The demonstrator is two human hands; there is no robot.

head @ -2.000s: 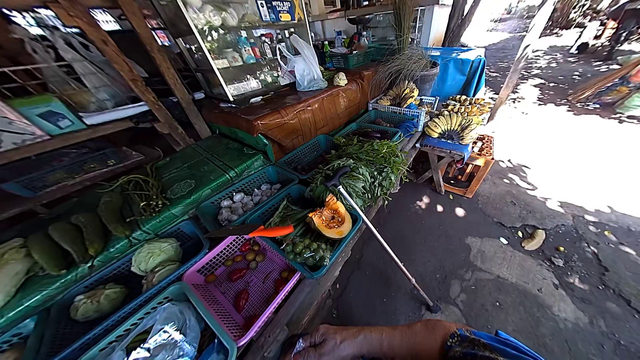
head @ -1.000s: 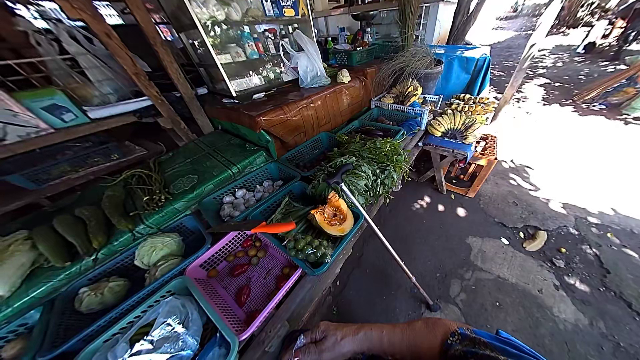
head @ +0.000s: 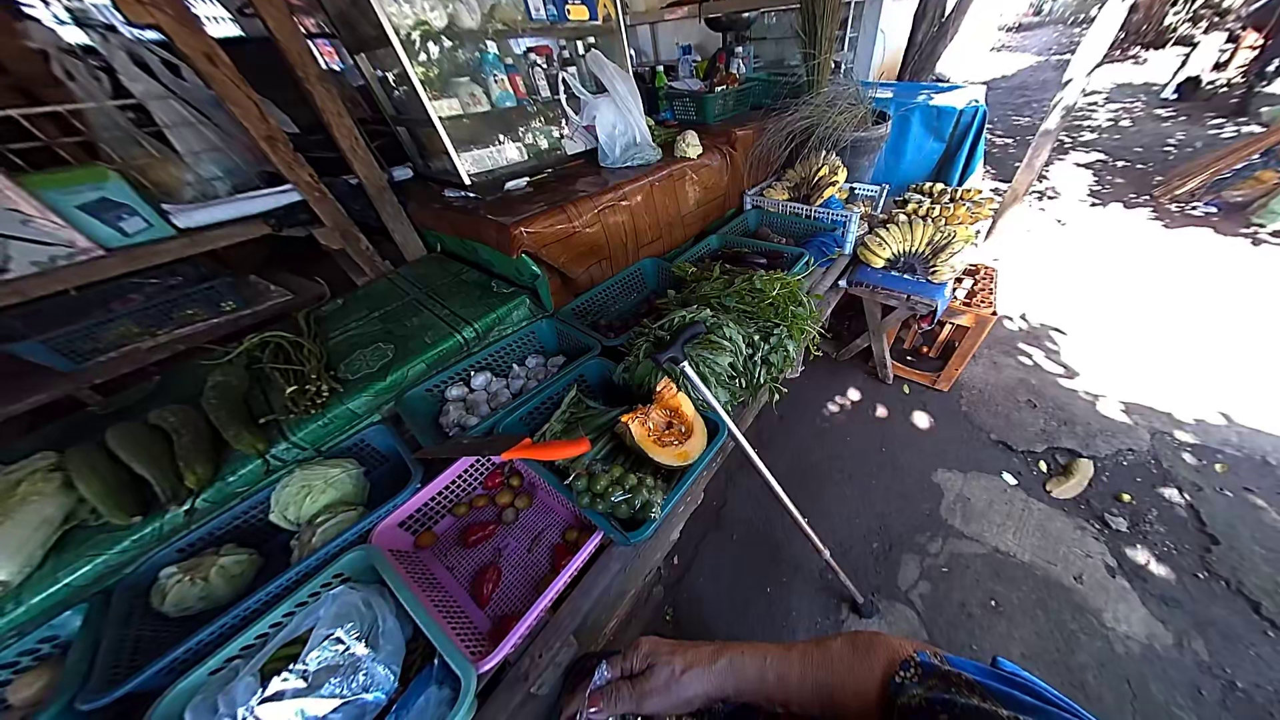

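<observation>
My right hand (head: pixel 635 682) rests low at the bottom edge, its forearm coming in from the right under a blue patterned sleeve. Its fingers curl downward against something dark and shiny; whether they grip it is hidden. My left hand is out of view. An orange-handled knife (head: pixel 545 449) lies across the rims of the pink basket (head: pixel 440 495) and a teal basket (head: pixel 712 462). That teal basket holds a cut squash (head: pixel 665 425) and small green fruits (head: pixel 622 492). A metal walking cane (head: pixel 770 480) leans against the leafy greens (head: pixel 740 320), its tip on the ground.
Garlic (head: pixel 490 390), cabbages (head: pixel 318 492) and long green vegetables (head: pixel 145 458) lie along the stall at left. Bananas (head: pixel 915 245) sit on a small blue-topped table, beside a wooden crate (head: pixel 940 345). A slanting pole (head: pixel 1060 120) stands at the right.
</observation>
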